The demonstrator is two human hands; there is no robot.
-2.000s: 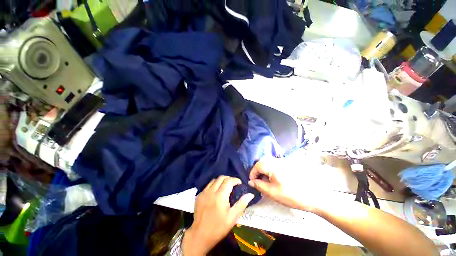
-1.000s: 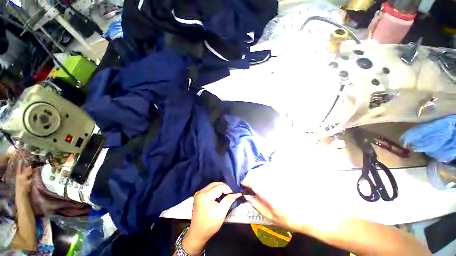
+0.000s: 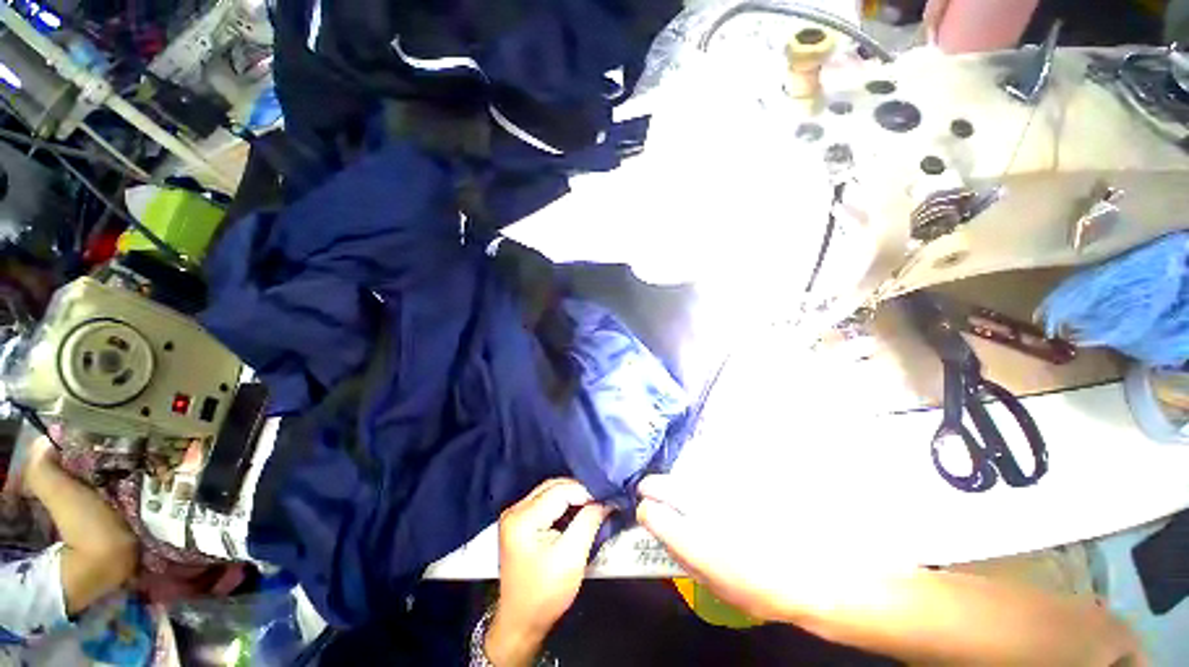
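Note:
A large heap of navy garment cloth (image 3: 404, 352) lies left of the sewing machine (image 3: 991, 143). A lighter blue, shiny part (image 3: 619, 397) shows inside it near the lamp glare. My left hand (image 3: 541, 554) pinches the garment's near edge between thumb and fingers. My right hand (image 3: 691, 528) is close beside it, fingertips on the same edge, partly washed out by light. A narrow navy strip runs from my fingers up towards the machine. The presser foot and needle are lost in glare.
Black shears (image 3: 984, 437) lie under the machine arm beside a dark red-brown tool (image 3: 1024, 336). A light blue fluffy bundle (image 3: 1132, 302) hangs at right. A neighbouring machine (image 3: 124, 371) and another person's arm (image 3: 78, 515) are at left. Dark cloth with white piping (image 3: 483, 65) lies behind.
The view has shifted, bringing the shears and neighbouring person's arm more into sight. The bunched dark cloth at my left thumb is no longer bunched; both hands now pinch the edge close together.

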